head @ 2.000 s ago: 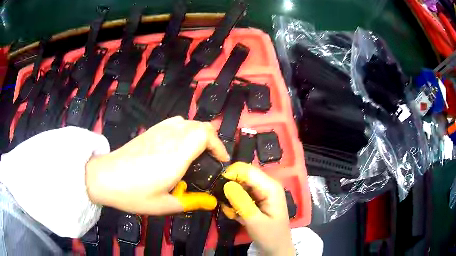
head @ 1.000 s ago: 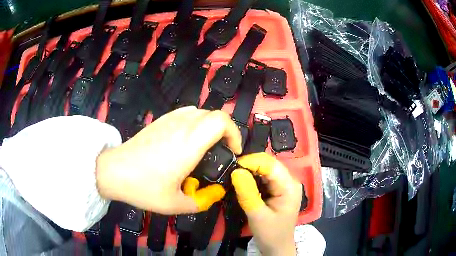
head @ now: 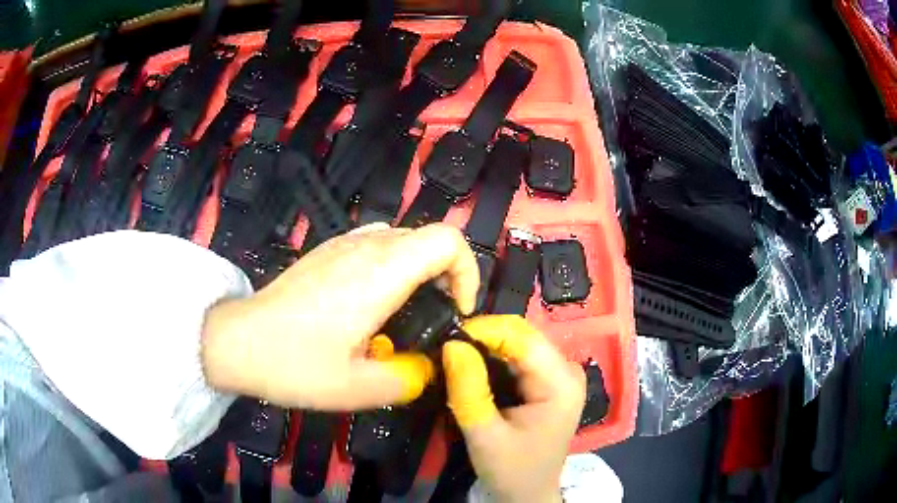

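My left hand, with orange finger cots, holds a black watch body between thumb and fingers over the tray. My right hand pinches a black watch strap at the body's right edge; the strap is mostly hidden by the fingers, and whether it is joined cannot be told. The red-orange compartment tray lies below, with overlapping rows of strapped watches across it. Loose watch bodies sit in pockets along its right side.
Right of the tray is a strap bundle in crinkled clear plastic bags. A smaller bagged black bundle lies beyond it. Small blue and white clutter is at the far right. A brown board edge runs behind the tray.
The view has shifted, so tray and bags sit further right and higher than two seconds ago. The held watch body has tilted slightly; both hands keep their grip.
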